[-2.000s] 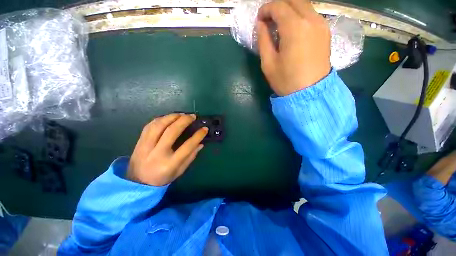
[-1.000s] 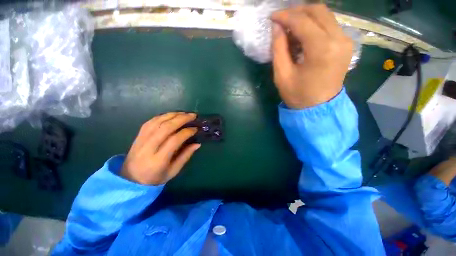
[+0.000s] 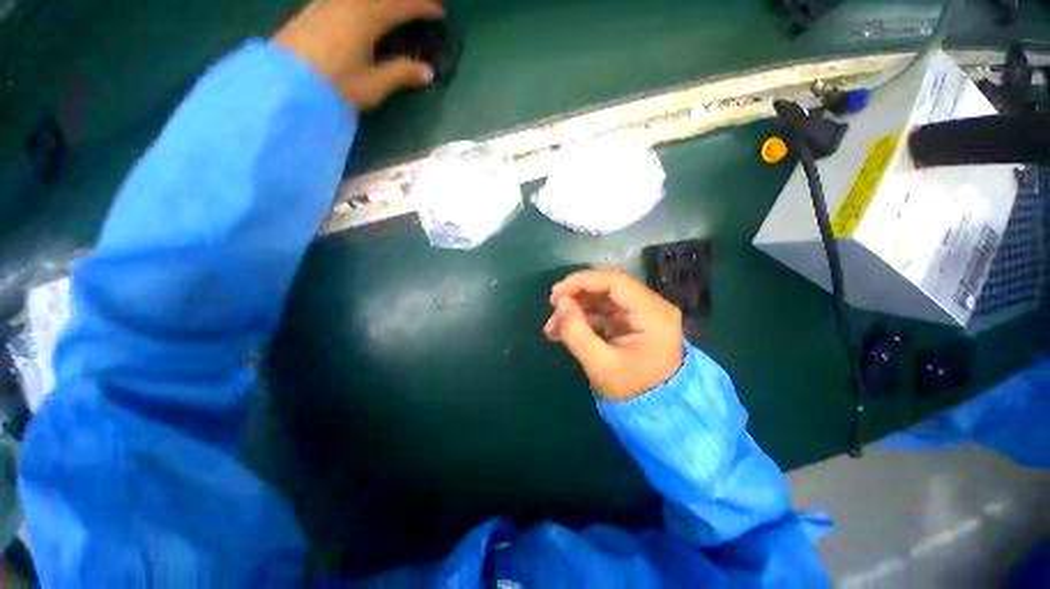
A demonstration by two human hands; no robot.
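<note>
My left hand (image 3: 359,48) reaches past the pale rail at the top left, its fingers around a dark black part (image 3: 417,48). The part is blurred and partly covered by the fingers. My right hand (image 3: 616,331) is over the green bench near the middle, with thumb and index fingertips close together; whether something tiny is pinched there cannot be seen. A black plastic housing (image 3: 682,276) lies flat on the bench just right of and beyond my right hand. Two whitish plastic parts bags (image 3: 466,196) sit side by side against the rail.
The whitish rail (image 3: 576,136) crosses the bench. At right stand a white box (image 3: 910,219) with a yellow label, a black cable (image 3: 827,230) and an orange knob (image 3: 774,150). Black parts (image 3: 921,366) lie near it. Clear plastic (image 3: 40,334) shows at far left. A blue sleeve (image 3: 990,420) shows at right.
The view has shifted. My left hand has left the housing on the bench and gone across the rail to a black part. My right hand has come back from the bags to near the housing.
</note>
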